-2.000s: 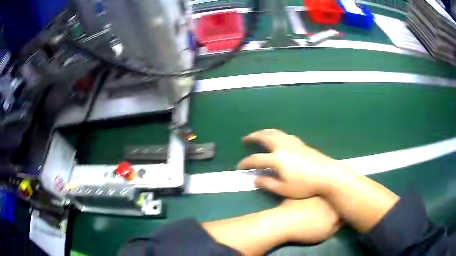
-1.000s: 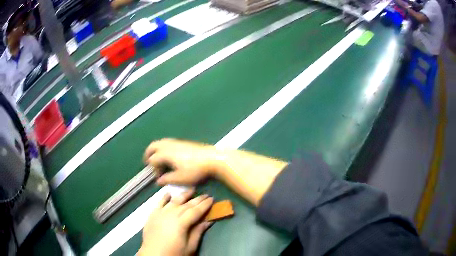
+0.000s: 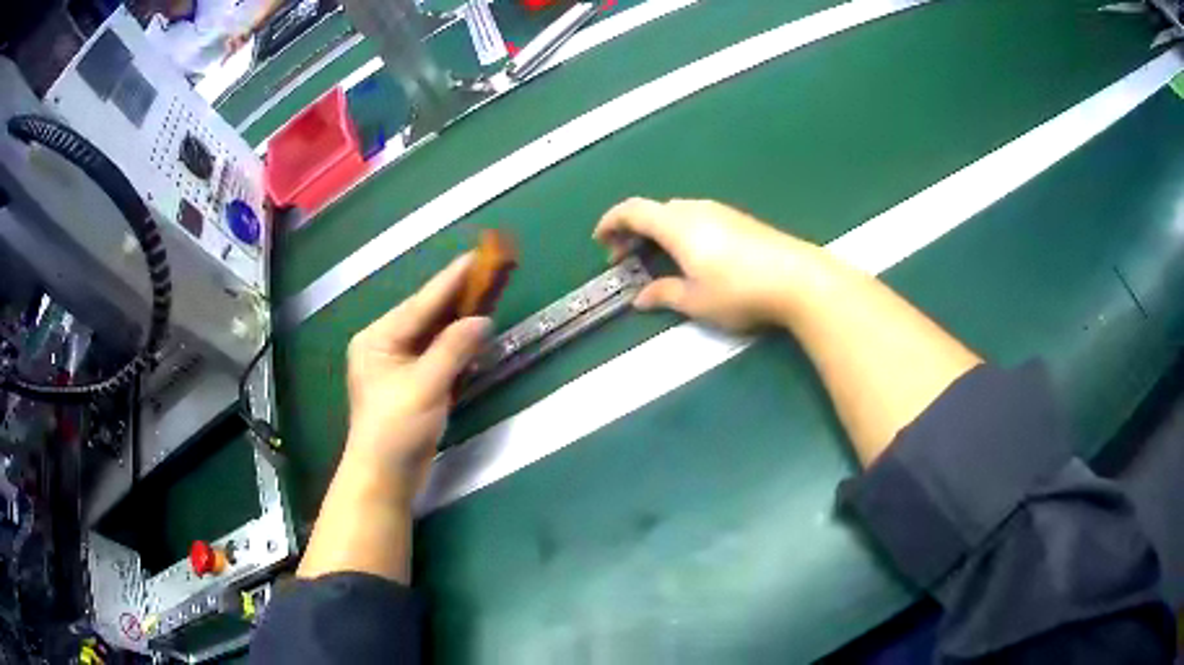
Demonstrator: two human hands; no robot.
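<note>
A narrow grey metal fixture (image 3: pixel 558 322) with small holes along its top lies diagonally in front of me over the green conveyor belt. My right hand (image 3: pixel 701 266) grips its far right end between thumb and fingers. My left hand (image 3: pixel 413 364) is at its near left end and holds an orange block (image 3: pixel 488 270) upright between thumb and fingers, slightly above the fixture. The left hand hides the fixture's left end; whether it touches the fixture is unclear.
The bench-top machine (image 3: pixel 169 221) with a black ribbed hose stands at the left, its red button (image 3: pixel 204 557) at the lower left. A red bin (image 3: pixel 316 150) and a metal post (image 3: pixel 396 59) are beyond the belt. A person's arm shows at the top left.
My left hand has raised the orange block off the belt. My right hand has shifted to the fixture's far end. The view has turned left, showing more of the machine.
</note>
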